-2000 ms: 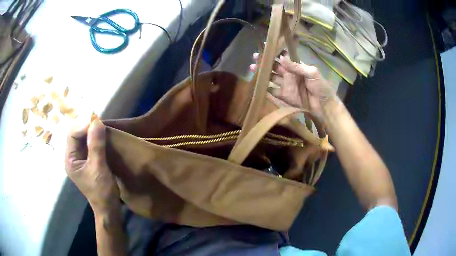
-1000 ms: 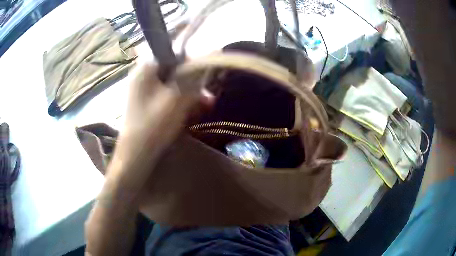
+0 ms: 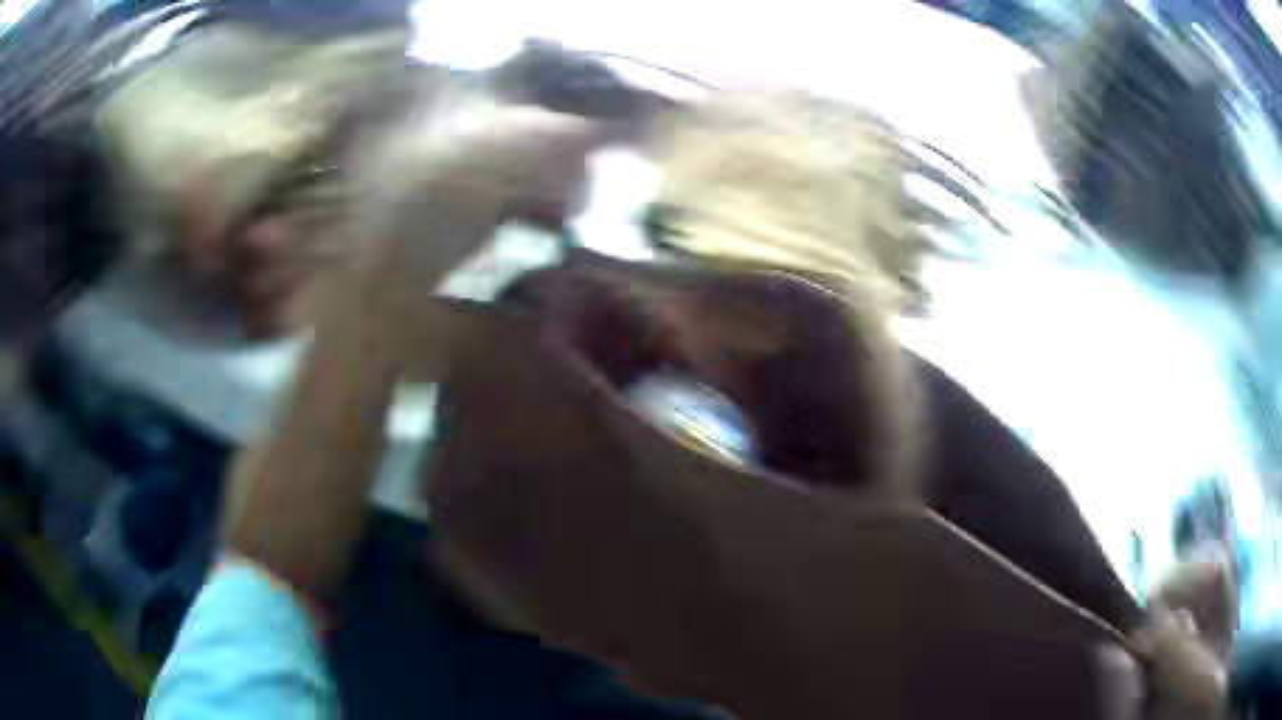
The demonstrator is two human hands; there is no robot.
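Observation:
The brown handbag (image 3: 787, 591) lies open across the lap, its mouth up and its right end lower. A shiny wrapped lump (image 3: 696, 415) shows inside. My right hand (image 3: 1184, 640) is at the far right edge, closed on the bag's top corner. My left hand (image 3: 485, 169) is strongly blurred, stretched past the bag's left end; its fingers are not clear, and I cannot tell whether it holds anything. A blurred strap (image 3: 893, 394) crosses the bag's mouth.
A blurred beige pile (image 3: 780, 176) lies on the white table (image 3: 1026, 338) beyond the bag. More beige material (image 3: 253, 113) is at the upper left, with a blurred reddish, hand-like shape below it. A dark shape (image 3: 1146, 141) is at the upper right.
The view has swung and blurred. The bag now slants down to the right. My right hand is now closed on its corner; my left hand has moved from the bag's opening to beyond its left end.

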